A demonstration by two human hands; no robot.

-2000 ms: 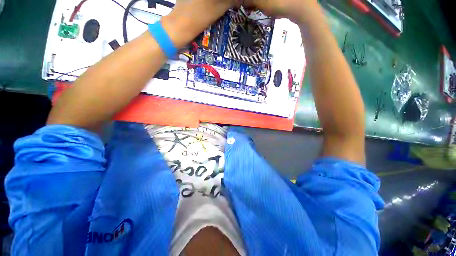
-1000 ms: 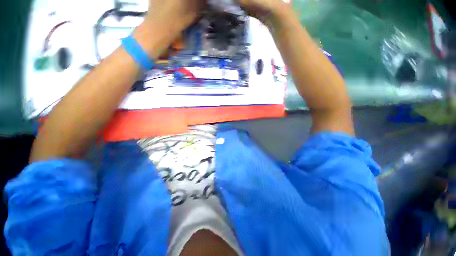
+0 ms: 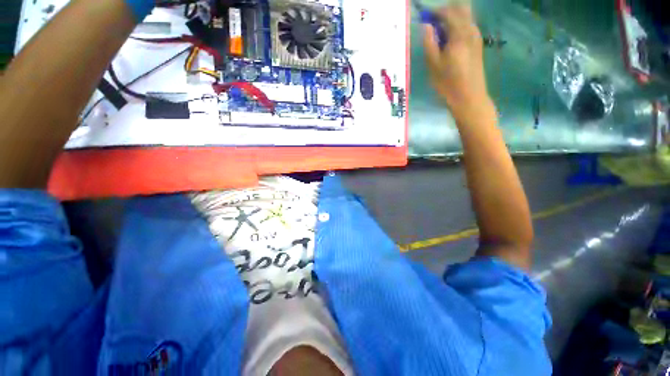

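Observation:
The white chassis panel (image 3: 294,136) lies in front of me on a red-orange border (image 3: 169,170). Its blue motherboard (image 3: 290,76) carries a black fan (image 3: 302,33) in a silvery cooler, and a short red cable (image 3: 250,92) lies at its lower edge. Thin red, orange and black wires (image 3: 192,60) run left of the board. My right hand (image 3: 457,51) is right of the panel over the green bench, with a blue-handled tool (image 3: 432,23), seemingly side cutters, between thumb and fingers. My left hand is cut off by the top edge; only forearm and blue wristband show.
The green bench (image 3: 507,95) extends right. On it lie a crumpled clear bag (image 3: 573,70), a dark round item (image 3: 592,101) and small dark pieces. Parts of other units show at the far right edge. A grey floor with a yellow line (image 3: 441,240) lies below.
My right hand has left the board area and moved right, now at the blue-handled tool. My left hand has moved up and left out of view. The panel appears further left, uncovering the fan.

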